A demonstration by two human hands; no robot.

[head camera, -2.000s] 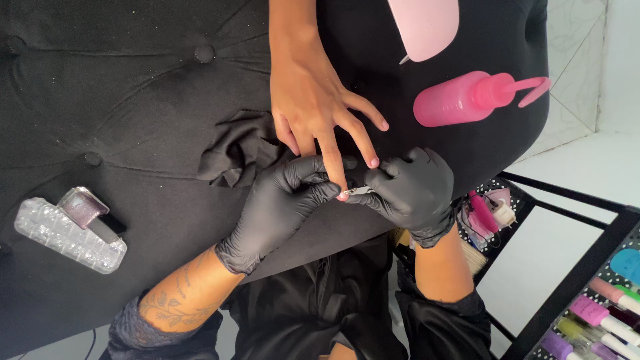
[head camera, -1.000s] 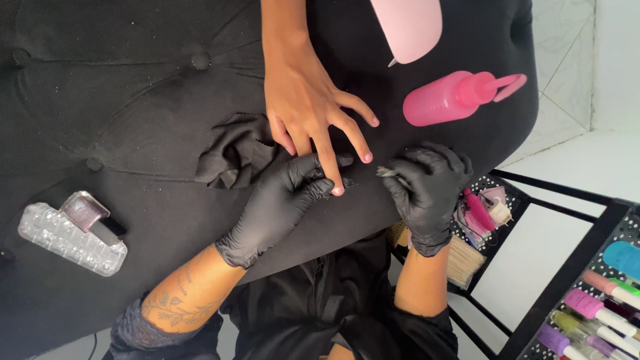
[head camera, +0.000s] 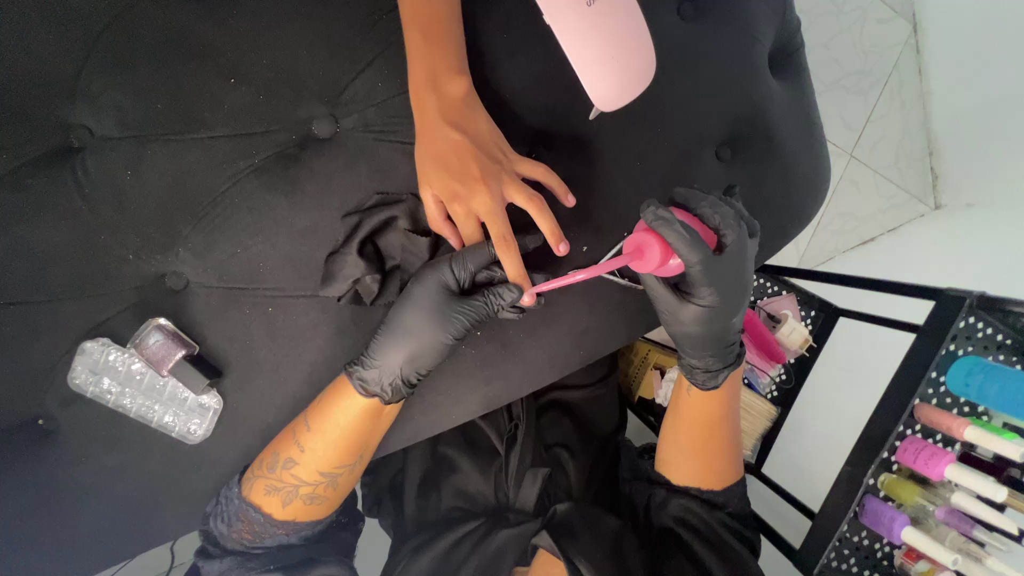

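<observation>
My left hand (head camera: pixel 436 316), in a black glove, is closed around one fingertip of another person's hand (head camera: pixel 472 172), which lies palm down with fingers spread. In my gloved right hand (head camera: pixel 700 280) is a pink squeeze bottle (head camera: pixel 656 248), tilted over. Its long thin spout reaches left, with the tip at the nail of the held finger. A thin metal loop, perhaps a tool's handle, shows beneath the bottle; how it is held is hidden. Beside my left hand a crumpled black cloth (head camera: pixel 380 248) lies under the other person's fingers.
On the black tufted surface (head camera: pixel 240 200), a nail polish bottle (head camera: pixel 164 346) rests on a clear compartment case (head camera: pixel 144 392) at left. A pink nail lamp (head camera: pixel 604 52) is at the top. At right stands a black cart (head camera: pixel 868 400) with several bottles; a box (head camera: pixel 644 368) sits on its side shelf.
The pink bottle stood on the black surface near the lamp; now my right hand holds it, with its spout at the fingertip. My left hand has stayed at the other person's finger.
</observation>
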